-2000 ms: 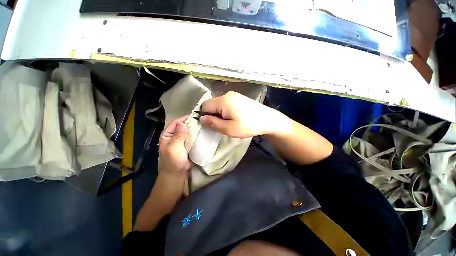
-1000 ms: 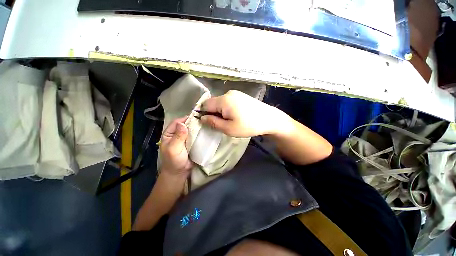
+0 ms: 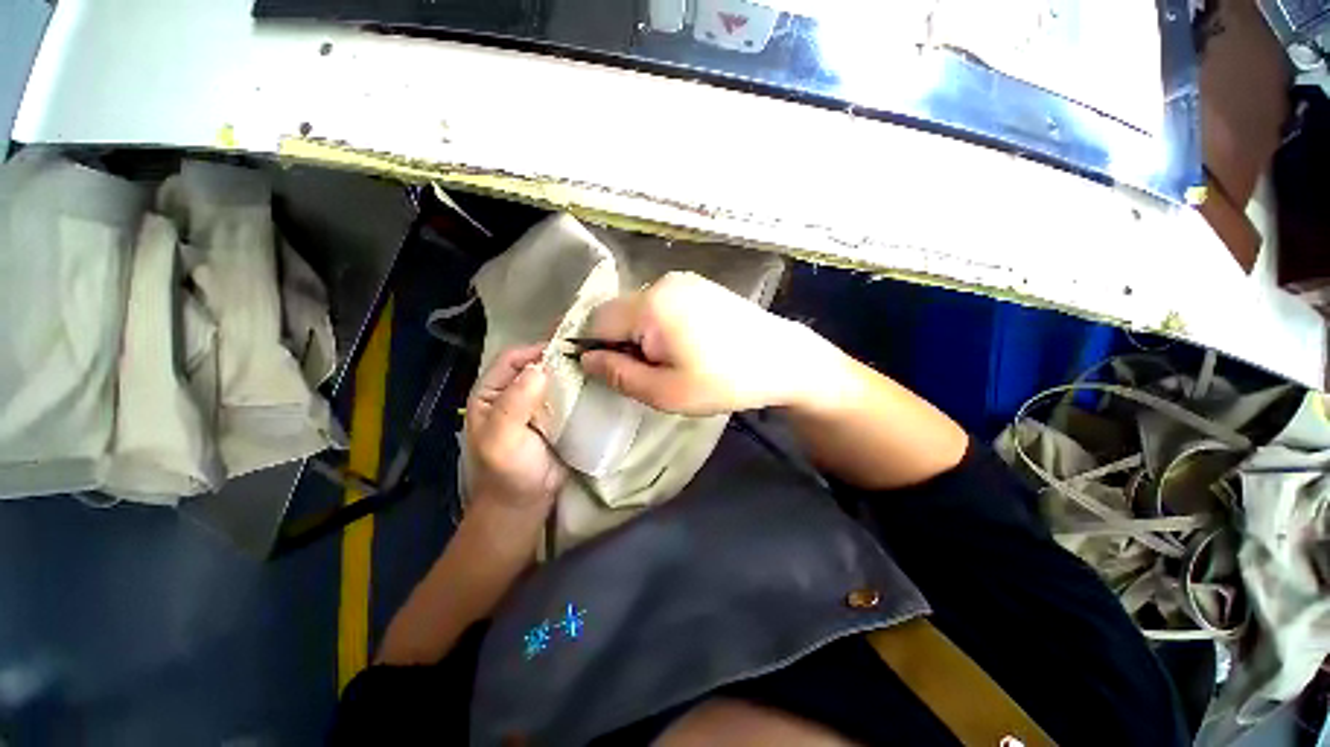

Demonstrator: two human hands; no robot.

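Note:
A beige fabric piece (image 3: pixel 547 289) hangs between the table edge and my lap. My left hand (image 3: pixel 514 431) pinches its seam between thumb and fingers. My right hand (image 3: pixel 686 347) is closed around small dark thread snips (image 3: pixel 605 346); only their dark tips show, pointing left at the seam just above my left fingertips. The rest of the snips is hidden in my fist. A paler patch (image 3: pixel 600 432) of the fabric lies below my right hand.
The white table (image 3: pixel 700 142) with a worn, yellowish edge crosses the top. Beige folded pieces (image 3: pixel 91 336) hang at the left. Tangled beige straps (image 3: pixel 1152 504) lie at the right. A dark grey apron (image 3: pixel 686 584) covers my lap. A yellow line (image 3: pixel 359 540) marks the blue floor.
The snips' tips have shifted slightly down the seam, and my right hand has moved slightly. My left hand keeps its grip. The whole view has tilted a little.

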